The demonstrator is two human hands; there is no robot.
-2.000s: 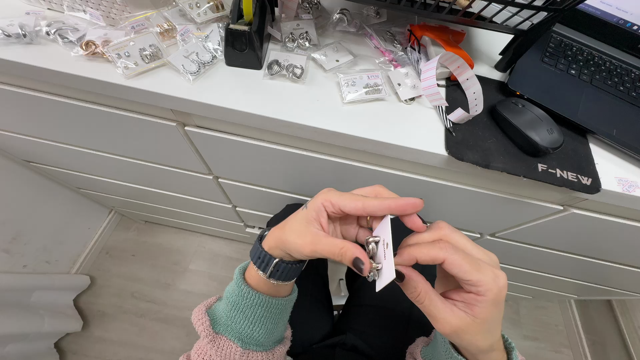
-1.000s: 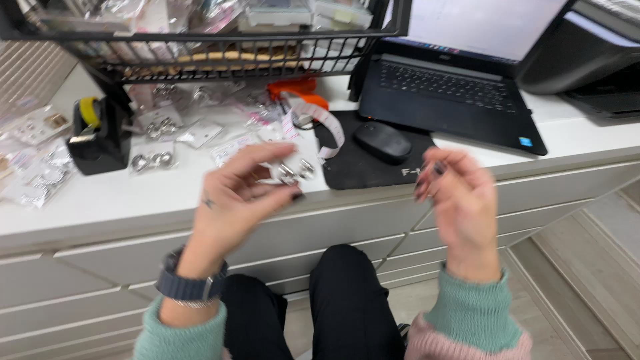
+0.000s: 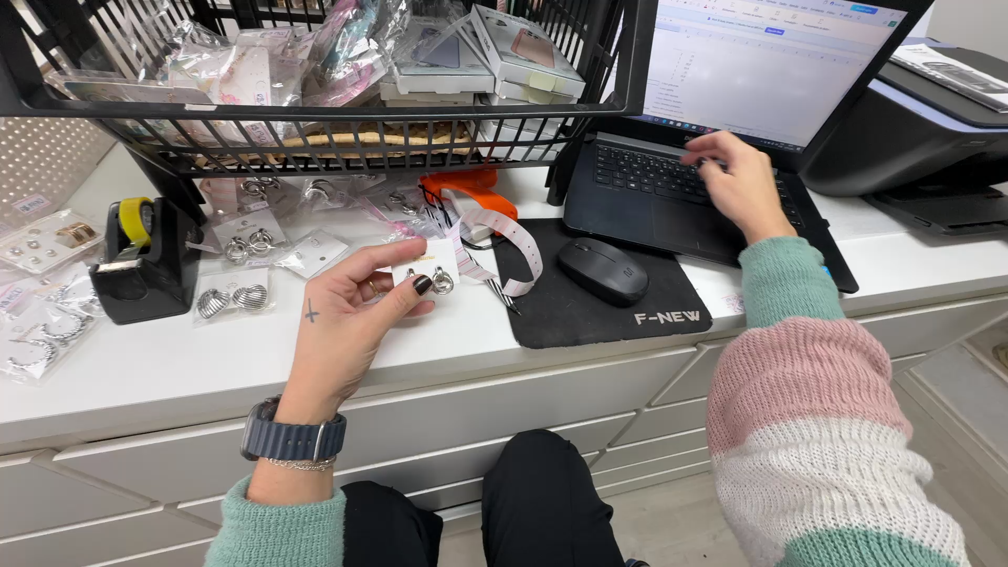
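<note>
Between thumb and fingers, my left hand [image 3: 354,315] holds a white card with silver earrings [image 3: 442,281] above the front of the white counter. The thumb covers part of the card and one earring. My right hand [image 3: 736,181] is over the keyboard of a black laptop [image 3: 630,213], palm down with bent fingers and nothing visible in it; whether the fingertips touch the keys is unclear. A black wireless mouse [image 3: 603,271] lies on a dark mouse pad [image 3: 543,327] between the hands.
A black plastic basket [image 3: 354,114] holds bagged goods and boxes. Beneath and left are bagged earrings [image 3: 233,299], a tape dispenser [image 3: 157,276], and an orange tool [image 3: 480,189], probably a label gun, beside a curled label strip [image 3: 524,244]. A black printer [image 3: 929,134] stands right.
My right hand has moved away from the earring card to the laptop keyboard. My left hand still holds the card, now above the counter. The view has shifted up and right.
</note>
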